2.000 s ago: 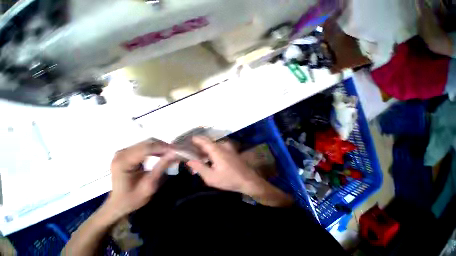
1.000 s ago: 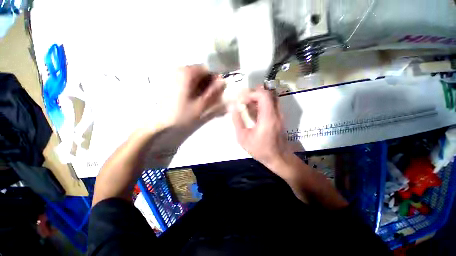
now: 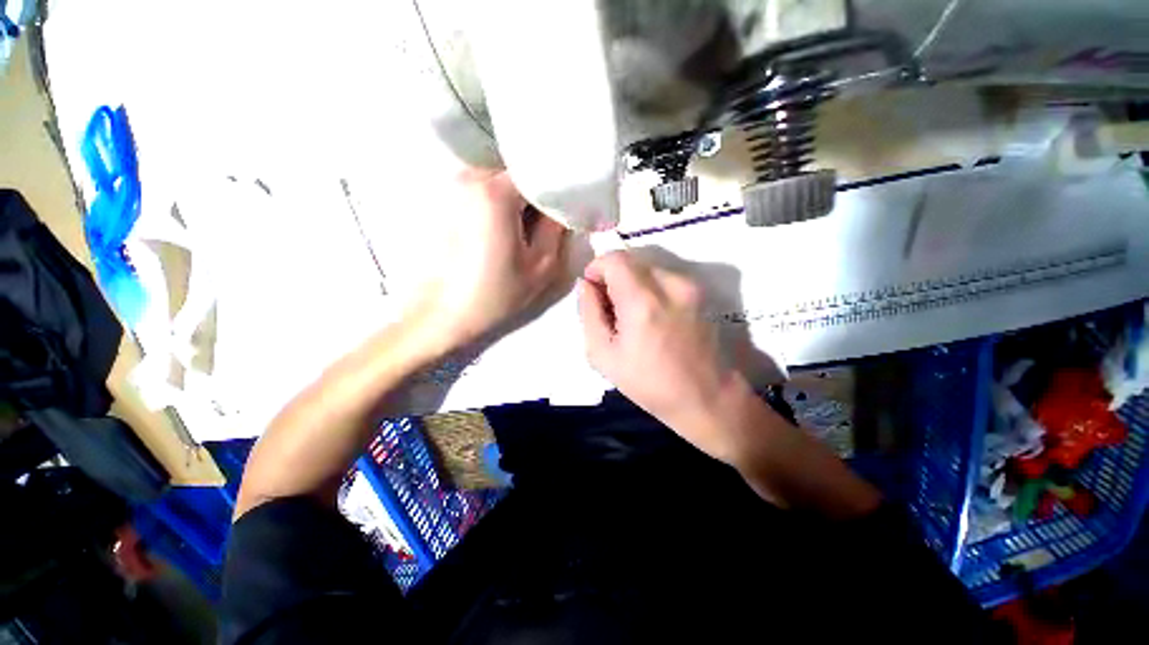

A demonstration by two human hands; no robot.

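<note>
The white head of the sewing machine [image 3: 548, 107] stands over the white table, with ribbed metal knobs and springs to its right. My left hand [image 3: 504, 258] is at the left of the machine head's lower end, fingertips partly hidden behind it. My right hand [image 3: 649, 321] is just right of it, fingers closed on a small white fabric piece [image 3: 606, 242] that shows above its fingertips. The two hands nearly meet at the needle area, which is hidden. I cannot tell whether my left hand grips the fabric.
Blue-handled scissors [image 3: 114, 202] and thin white scraps [image 3: 189, 315] lie at the table's left. A ruler scale [image 3: 920, 294] runs along the front edge at the right. Blue baskets [image 3: 1071, 554] are below, the right one holding red and white scraps. A dark cloth [image 3: 57, 315] is at far left.
Both hands have come closer together under the machine head, my left hand moving slightly right. The view has shifted a little, so the machine head looks larger and nearer.
</note>
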